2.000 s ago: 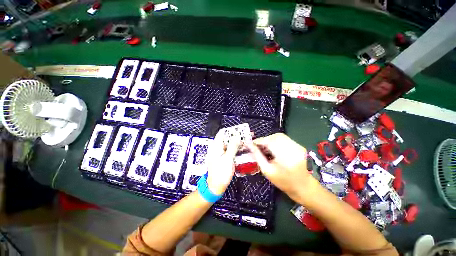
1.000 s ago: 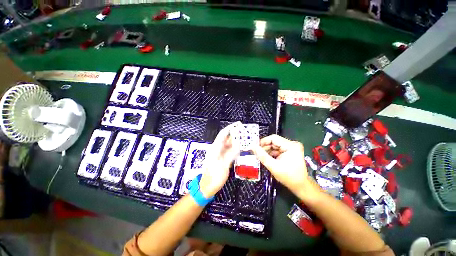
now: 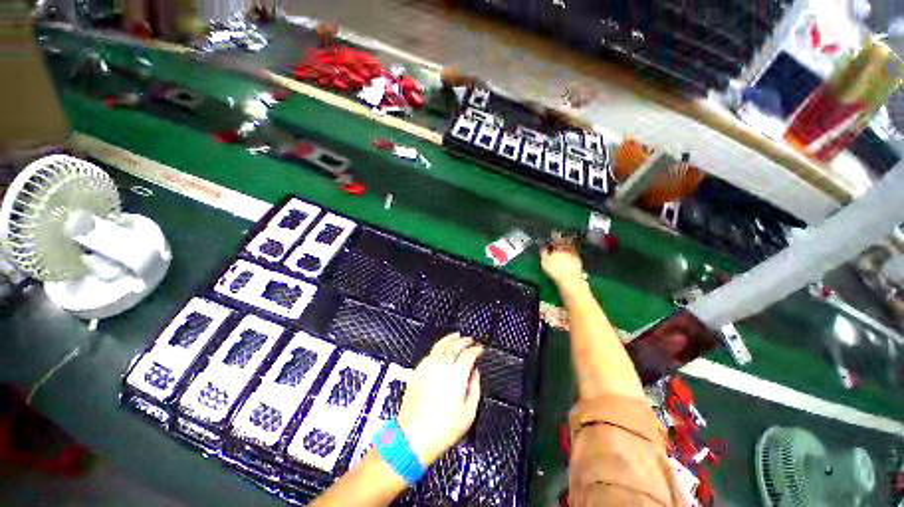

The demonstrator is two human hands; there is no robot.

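Note:
The black blister tray [image 3: 382, 277] lies in front of me, with white housing shells [image 3: 274, 386] in its near row and upper left pockets. My left hand [image 3: 446, 391], with a blue wristband, is over the tray's middle right. Its fingers are close together, and its palm side is hidden. My right hand [image 3: 562, 259] is stretched out over the green conveyor belt [image 3: 436, 218]. Its fingertips are blurred, and whether they hold anything is unclear. A white and red unit [image 3: 508, 247] lies on the belt just left of my right hand.
A white fan [image 3: 104, 238] stands left of the tray. A slanting pale post [image 3: 793, 262] with a dark screen [image 3: 674, 344] is at right, above the red and silver parts pile [image 3: 686, 421]. A green fan [image 3: 793, 470] is lower right. Another filled tray [image 3: 530, 153] lies beyond the belt.
My hands have moved apart; the white plate they held is no longer seen in them. My right arm has reached forward over the belt. The view has tilted up, showing the far bench.

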